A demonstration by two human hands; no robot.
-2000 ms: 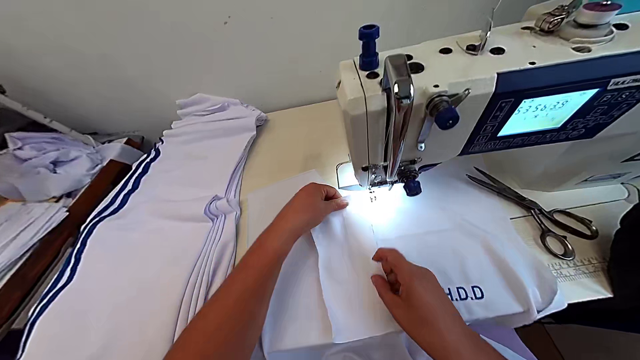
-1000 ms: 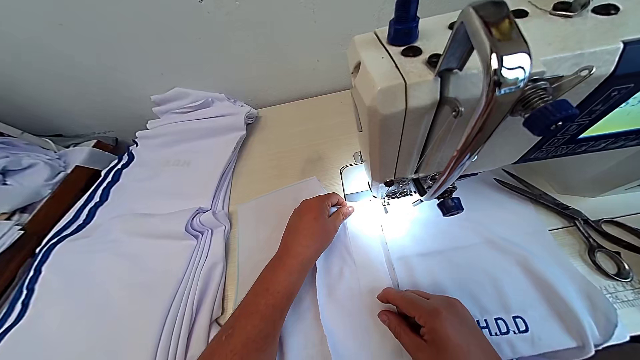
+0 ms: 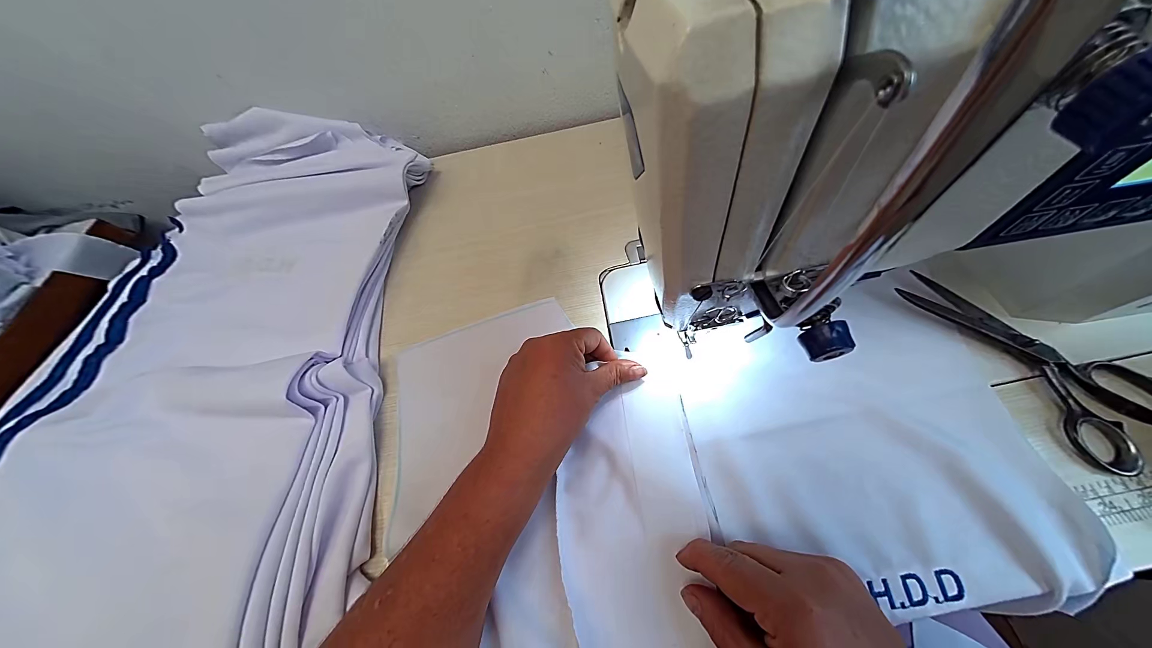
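Note:
White fabric [image 3: 810, 450] with dark blue embroidered lettering lies under the needle area [image 3: 686, 344] of an industrial sewing machine [image 3: 711, 135], whose lamp lights it brightly. A folded strip of the same cloth [image 3: 630, 504] runs down toward me, with a seam line along its right side. My left hand [image 3: 562, 387] pinches the strip's upper edge between thumb and fingertips, just left of the presser foot. My right hand [image 3: 783, 594] rests lower down on the cloth, fingers bent at the seam line; whether it grips any fabric is unclear.
A stack of white garment pieces with blue stripes [image 3: 225, 405] covers the table's left side. Metal scissors [image 3: 1053, 360] lie partly open at the right, near a printed ruler scale [image 3: 1116, 499]. More cloth [image 3: 81, 256] sits beyond a brown wooden edge [image 3: 45, 328] at far left.
The view has moved markedly closer to the machine head. Both hands keep about the same places on the cloth, the left by the presser foot and the right lower down.

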